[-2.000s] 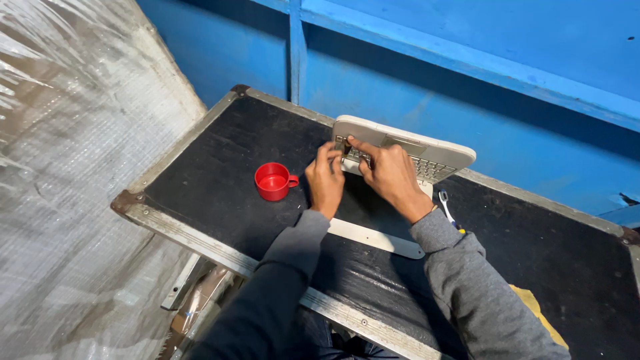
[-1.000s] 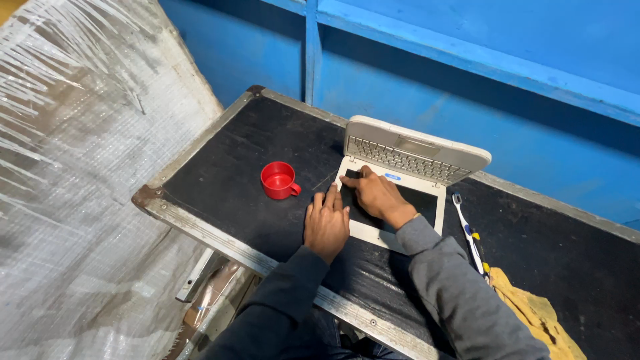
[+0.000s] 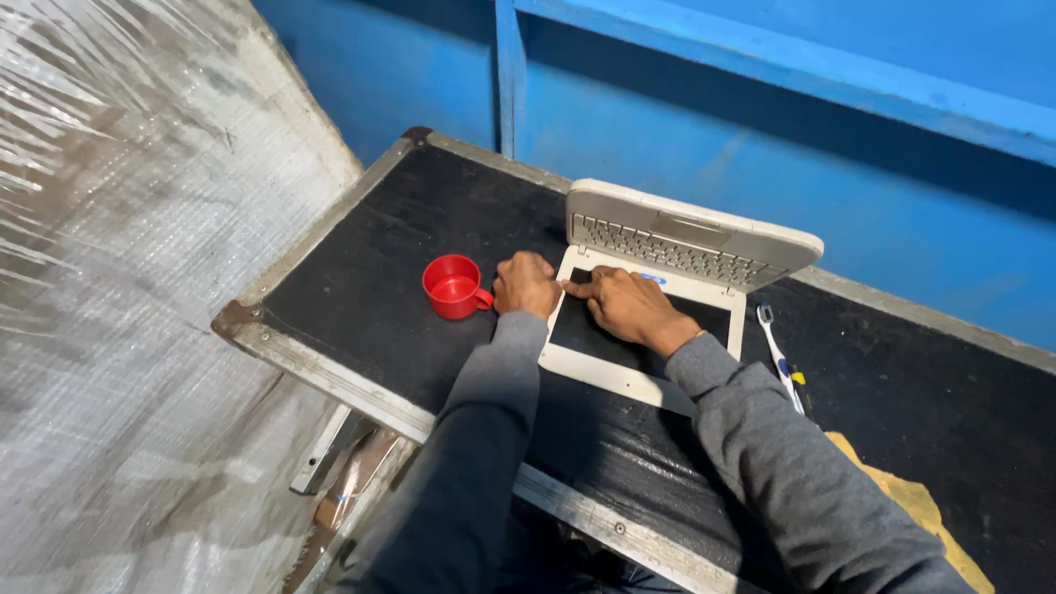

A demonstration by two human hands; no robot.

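A white laptop lies opened on the black tabletop, its screen half point(image 3: 652, 330) flat with the screen facing up and its keyboard half point(image 3: 685, 239) raised behind. My left hand point(image 3: 526, 285) is at the left edge of the screen frame, fingers curled; whether it pinches the frame is hidden. My right hand point(image 3: 631, 307) rests over the dark screen, its index finger pointing left and touching the frame's left side near my left hand. A red plastic cup point(image 3: 452, 286) stands just left of my left hand, its handle towards that hand.
To the right of the laptop lie a toothbrush point(image 3: 777, 351), a thin dark tool with a yellow part point(image 3: 799, 379) and a yellow cloth point(image 3: 899, 495). The table has a metal edge point(image 3: 355, 384). A blue panel point(image 3: 627, 124) rises behind; whitish sheeting point(image 3: 165, 289) hangs at the left.
My left hand has moved up along the laptop's left edge from its lower left part. Two seconds ago both hands were up at the keyboard half. The cup has not plainly moved.
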